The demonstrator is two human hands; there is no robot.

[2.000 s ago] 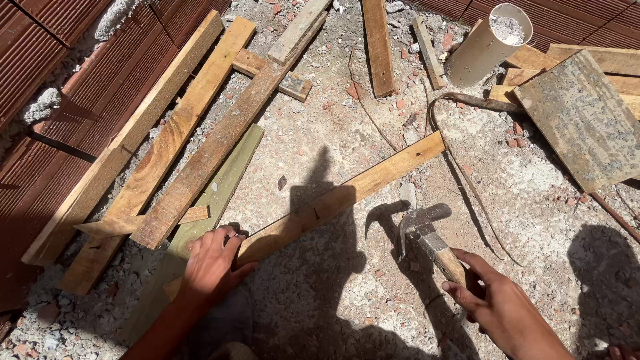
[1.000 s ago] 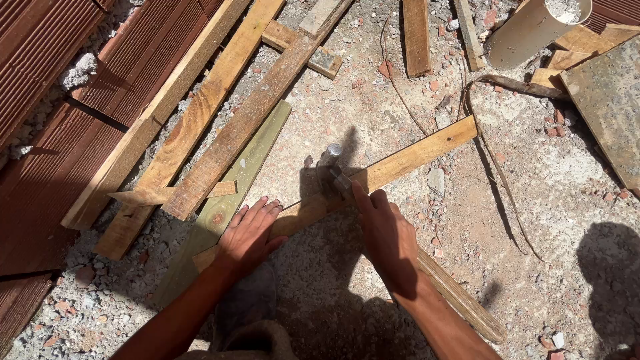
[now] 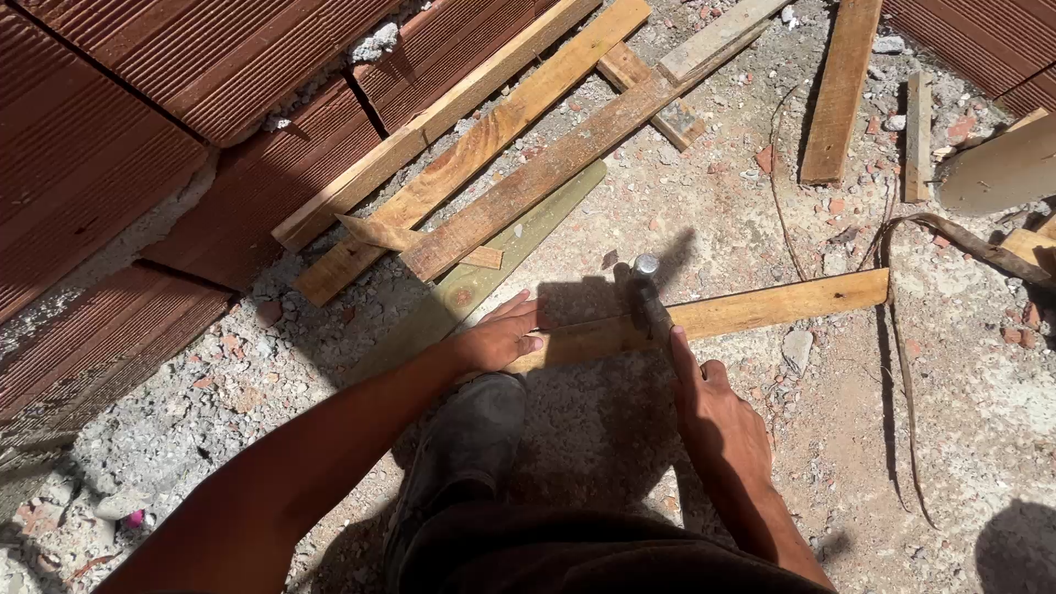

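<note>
My left hand lies on the left part of a wooden board, pressing it with the palm down and fingers spread. A shoe stands just below that hand, at the board's near edge. In my right hand is a claw hammer, gripped by its handle. Its head is over the middle of the board, in shadow, with the round metal face catching light. Whether the hammer touches the board cannot be told. A greenish board passes close to my left fingertips.
Several long boards lie beside a hollow clay brick wall at the upper left. A small pointed wood piece rests across them. On the right are a plastic pipe, a curved strip and another plank. Rubble covers the ground.
Two seconds ago the hammer was held to the right of the board; it is now over the board's middle. My left hand has stayed on the board. The view has shifted.
</note>
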